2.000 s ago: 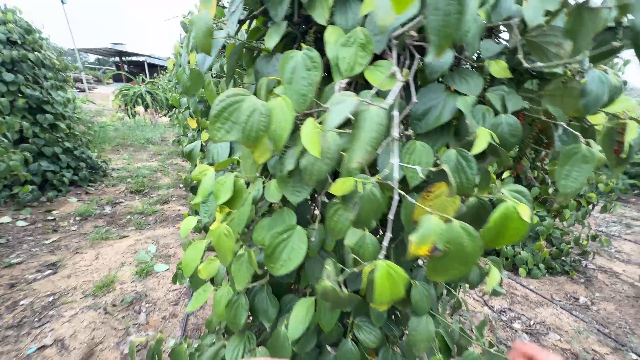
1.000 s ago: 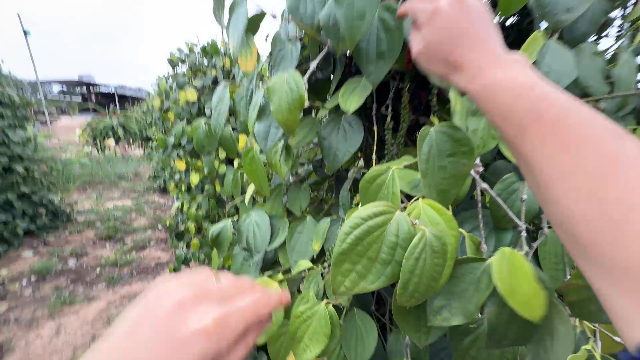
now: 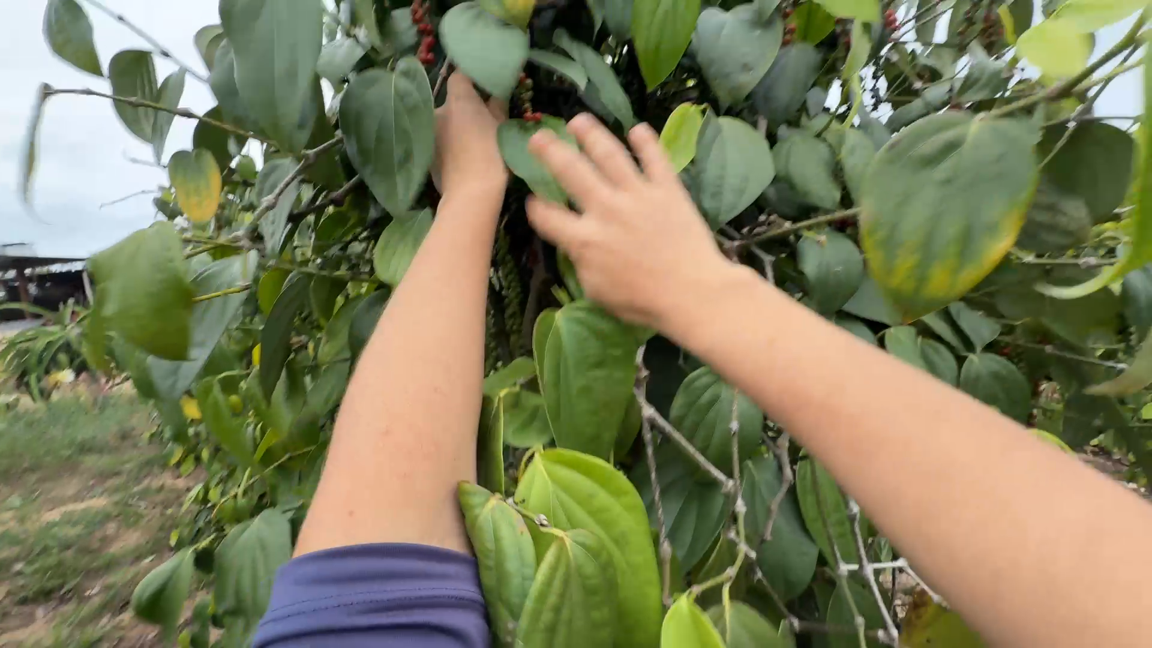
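A leafy pepper vine (image 3: 585,369) fills most of the view. My left hand (image 3: 470,139) reaches up among its leaves at the upper middle; its fingers are partly hidden, and what they touch cannot be told. Just right of it my right hand (image 3: 630,216) has its fingers spread over a green leaf (image 3: 531,155), with nothing gripped. A spike of red pepper berries (image 3: 423,31) hangs above and left of my left hand, and another spike (image 3: 526,94) shows between the hands. Green spikes (image 3: 510,279) hang in the shade below them.
Thin bare branches (image 3: 693,441) cross the vine below my right hand. A large yellow-edged leaf (image 3: 949,211) stands out at the right. Grassy ground (image 3: 81,495) lies at the lower left, with a dark-roofed shelter (image 3: 40,279) behind it.
My left hand has moved from the lower left leaves up into the foliage. My right hand, higher up among the leaves a second ago, now has spread fingers beside it.
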